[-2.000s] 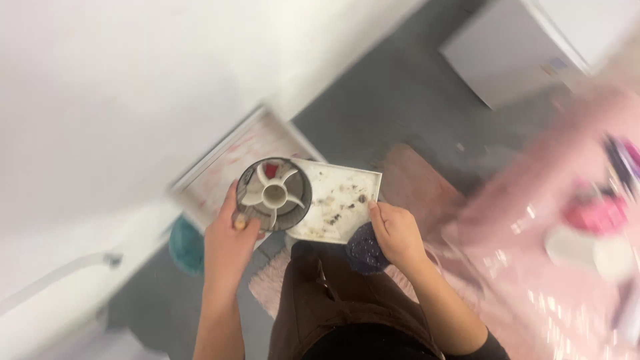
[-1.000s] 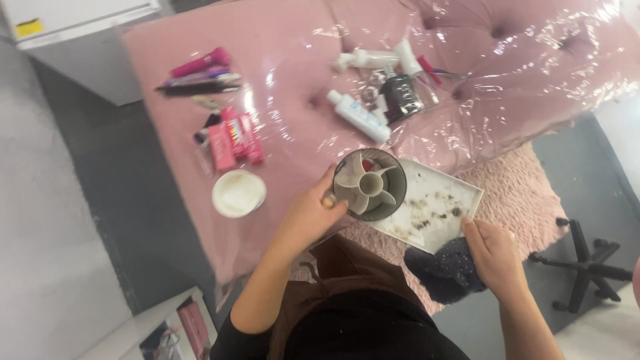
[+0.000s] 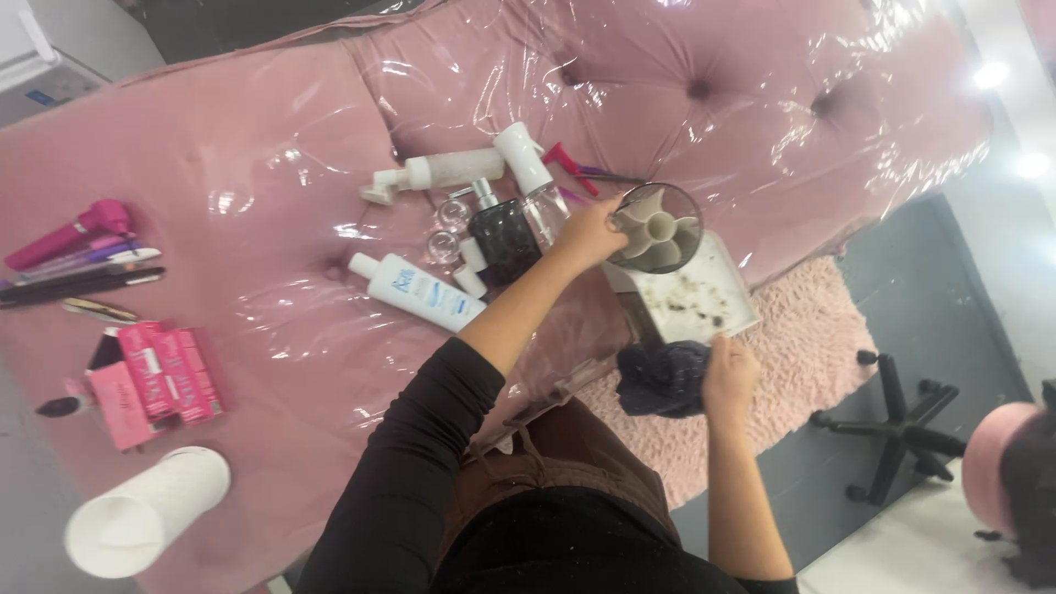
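My left hand (image 3: 590, 235) grips the rim of a round dark-edged holder (image 3: 658, 227) with pale petal-shaped dividers inside. The holder overlaps the upper part of a white tray (image 3: 701, 289), whose surface is scattered with dark specks. My right hand (image 3: 730, 379) pinches the tray's lower edge and also has a dark cloth (image 3: 662, 379) beside it, hanging under the tray. Left of my left hand lie a black pump bottle (image 3: 505, 239), a clear bottle with a white spray head (image 3: 524, 161) and a white lotion bottle (image 3: 425, 293).
The plastic-covered pink tufted bed (image 3: 280, 247) carries pink boxes (image 3: 165, 375), a white paper roll (image 3: 148, 511), a magenta tool (image 3: 70, 235), pens and a foam pump bottle (image 3: 454, 169). A pink shaggy rug (image 3: 800, 355) and a wheeled chair base (image 3: 899, 429) are at right.
The view has swung from the floor and wall to over the bed. Both hands have kept hold of the holder and the tray, which are now beside the bed's bottles.
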